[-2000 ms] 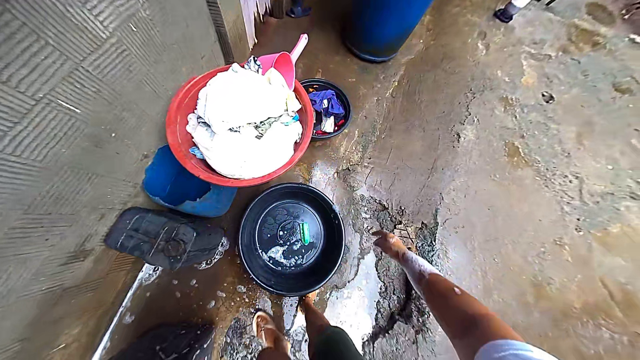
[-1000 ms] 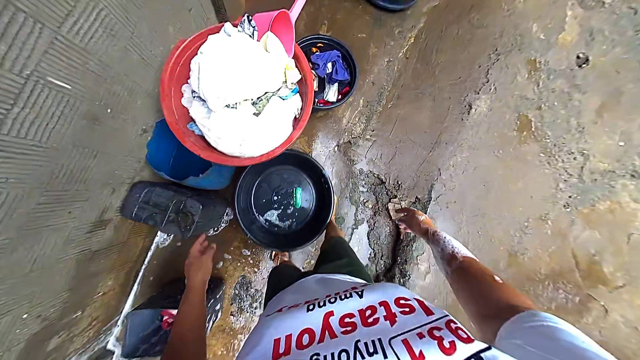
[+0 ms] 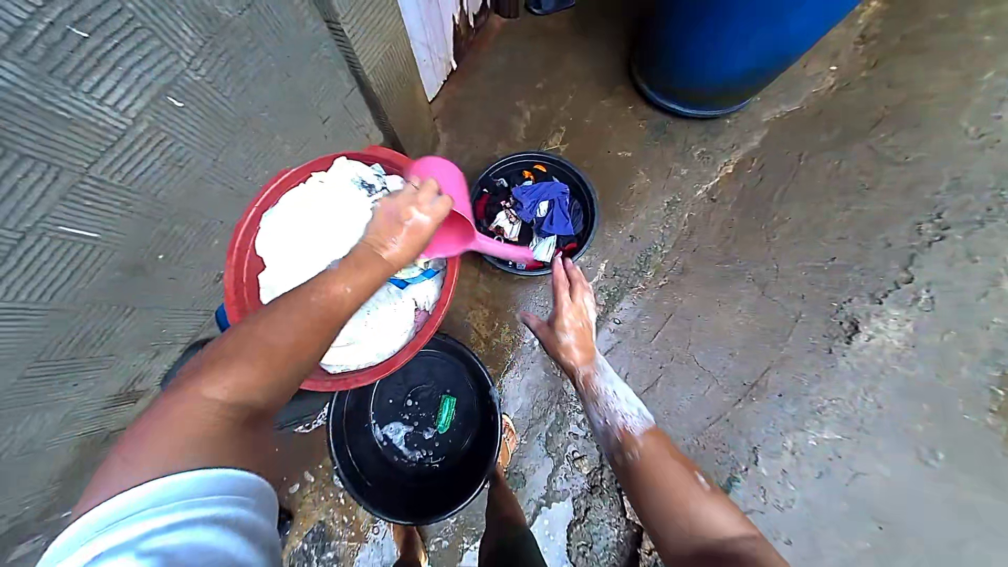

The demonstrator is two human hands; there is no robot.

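Observation:
My left hand (image 3: pixel 411 223) grips the rim of a pink plastic dipper (image 3: pixel 450 185) over the red basin (image 3: pixel 240 260), which is heaped with white laundry (image 3: pixel 311 224). The dipper's handle points right, towards a small black basin (image 3: pixel 589 197) holding a blue-purple cloth (image 3: pixel 543 203) and other clothes. My right hand (image 3: pixel 568 315), soapy up the forearm, is just below that basin and the handle's end, fingers spread and holding nothing. Nearer my feet, the large black basin (image 3: pixel 339 441) contains suds and a green bar, perhaps soap (image 3: pixel 446 413).
A blue drum (image 3: pixel 709 63) stands at the top. Textured wall (image 3: pixel 118 157) runs along the left. The concrete floor (image 3: pixel 787 276) is wet, with a broken, cracked strip (image 3: pixel 594 504) beside my feet. A dark object, partly hidden, lies under my left arm.
My left hand has moved from low at the left up to the pink dipper and taken hold of it. My right hand has moved near the small black basin. The view has shifted.

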